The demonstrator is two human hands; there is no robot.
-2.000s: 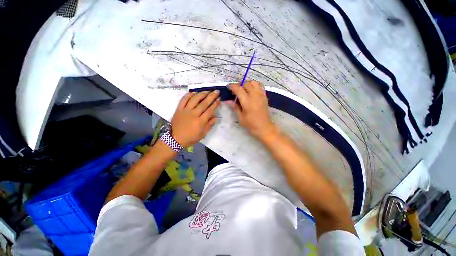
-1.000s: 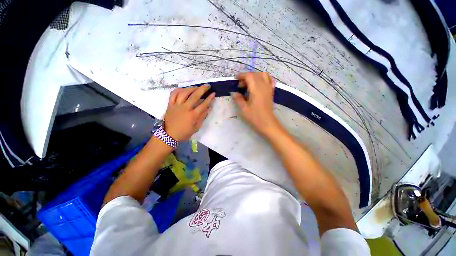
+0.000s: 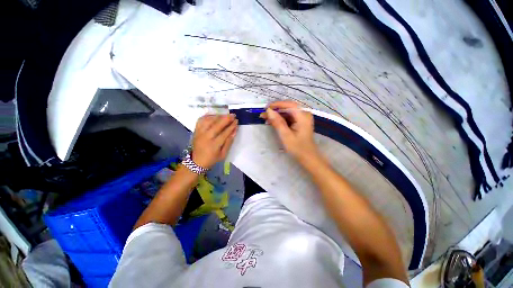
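The waistband piece (image 3: 360,147), a curved navy strip with a white outer edge, lies on the pale table and arcs down to the right. A tiny brand label (image 3: 378,160) shows mid-band. My left hand (image 3: 214,139) lies with its fingertips at the band's left end, pressing on it. My right hand (image 3: 291,127) is a little to the right over the band, its fingers closed on the blue-violet marking pen (image 3: 256,111), which lies low across the navy strip, pointing left. My right fingers hide part of the band.
Guide lines (image 3: 337,84) run across the table beyond the band. Navy-and-white unpressed waistbands (image 3: 427,73) lie at the far right. The steam iron (image 3: 460,270) is at the lower right, cut by the edge. A blue crate (image 3: 84,236) stands below left; dark fabric hangs at the left.
The pen has tipped from upright down to nearly flat over the band's left part. My hands remain near that end. The view has shifted, so the iron sits lower in the picture.
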